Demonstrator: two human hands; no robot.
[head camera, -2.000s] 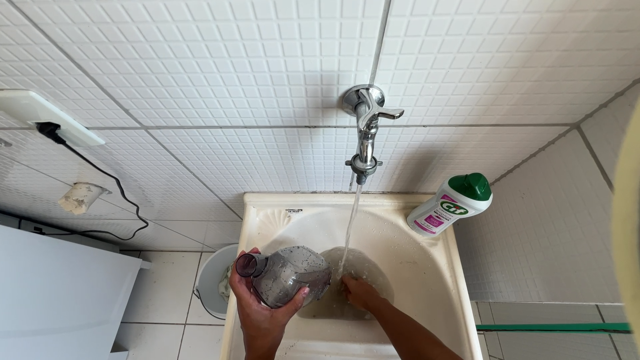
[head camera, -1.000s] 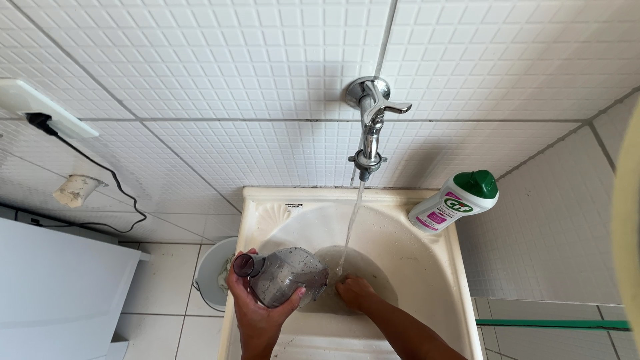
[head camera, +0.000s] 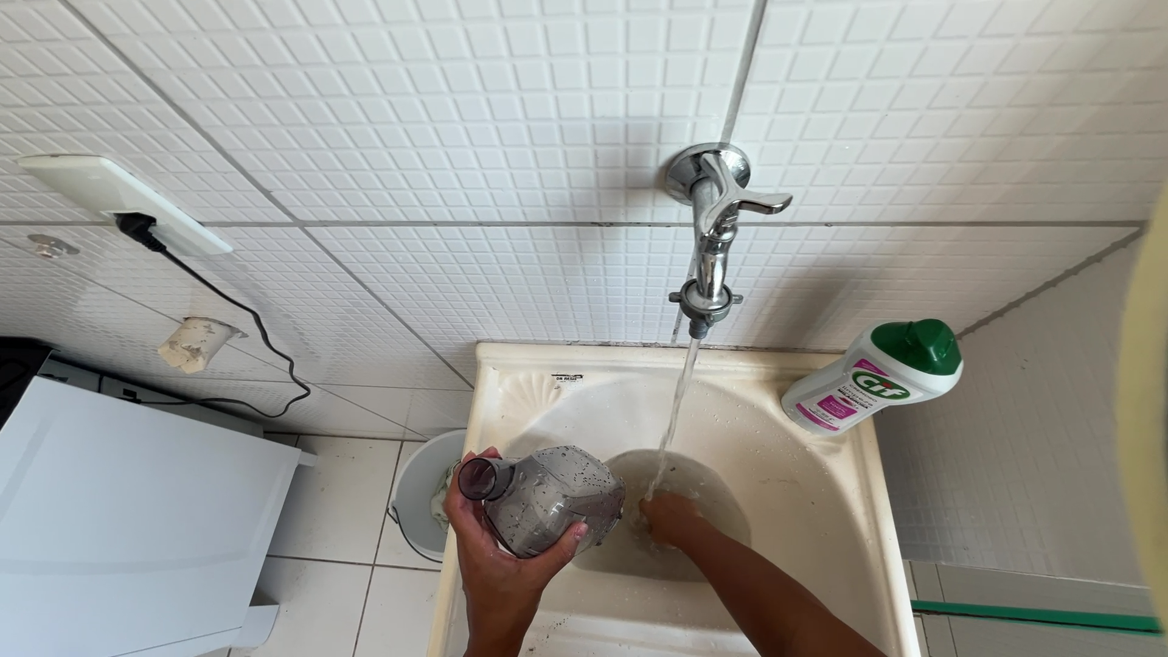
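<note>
My left hand (head camera: 502, 557) grips a translucent grey plastic container (head camera: 557, 502) with a round neck, tilted over the left side of the cream utility sink (head camera: 803, 511); dark specks and drops dot its surface. Water runs from the chrome wall tap (head camera: 712, 237) in a thin stream. It falls beside my right hand (head camera: 671, 518), whose fingers are down in the cloudy water (head camera: 730, 538) in the basin. Whether those fingers hold anything is hidden. On the sink's back right corner stands a white Cif cleaner bottle (head camera: 849, 392) with a green cap.
A grey bucket (head camera: 424, 502) with cloth inside stands on the tiled floor left of the sink. Further left is a white appliance (head camera: 155, 529). A black cord (head camera: 242, 315) hangs from a wall socket (head camera: 119, 201). At lower right is a green strip (head camera: 1040, 616).
</note>
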